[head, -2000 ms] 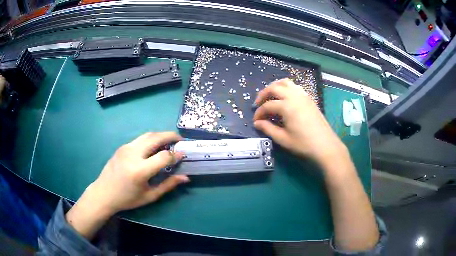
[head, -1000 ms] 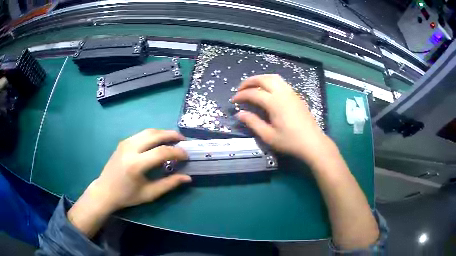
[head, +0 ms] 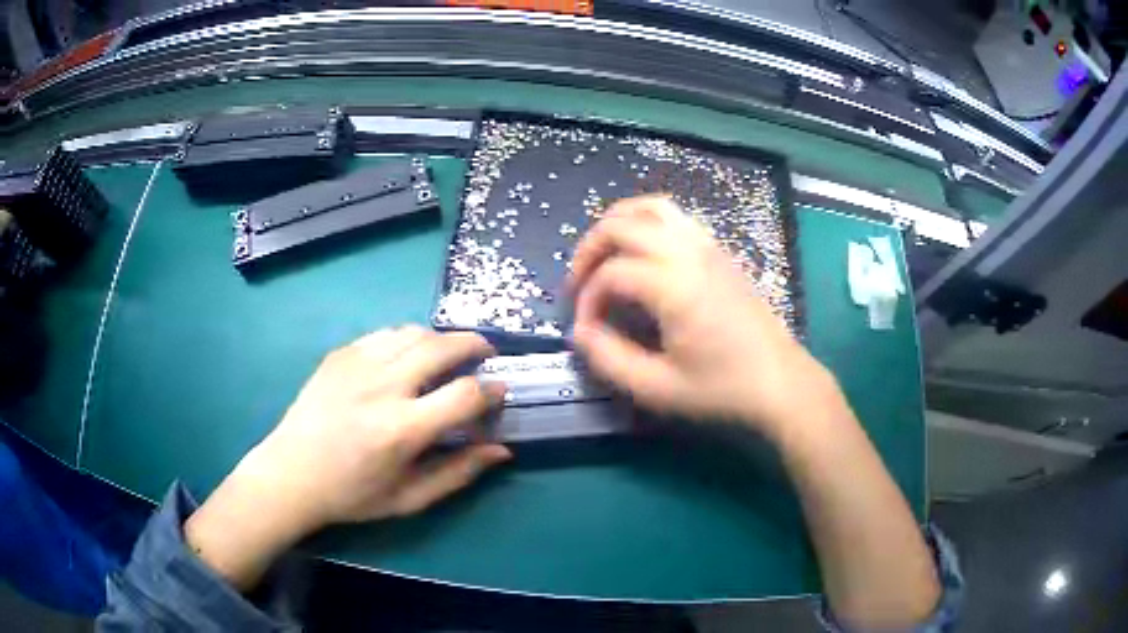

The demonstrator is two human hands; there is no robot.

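Note:
A black housing (head: 557,418) lies on the green mat in front of me, its top face up with small dots along the centre line. My left hand (head: 396,414) grips its left end, with fingertips on the top face. My right hand (head: 668,309) is blurred, over the front edge of the parts tray (head: 802,324) and the right part of the housing, which it hides. Its thumb and fingers are bent close together; whether they hold a small part cannot be seen. Many small silvery metal parts (head: 489,287) lie loose in the tray.
Another housing (head: 334,216) lies slanted at the left, with stacked housings (head: 262,146) behind it. More dark ribbed blocks (head: 68,198) stand far left. A pale plastic item (head: 876,278) lies right of the tray. Conveyor rails (head: 495,50) run behind, carrying an orange-red bar (head: 532,5).
My right hand has moved from over the tray down and toward the housing. My left hand has shifted slightly right along the housing. An orange-red bar has appeared at the top middle.

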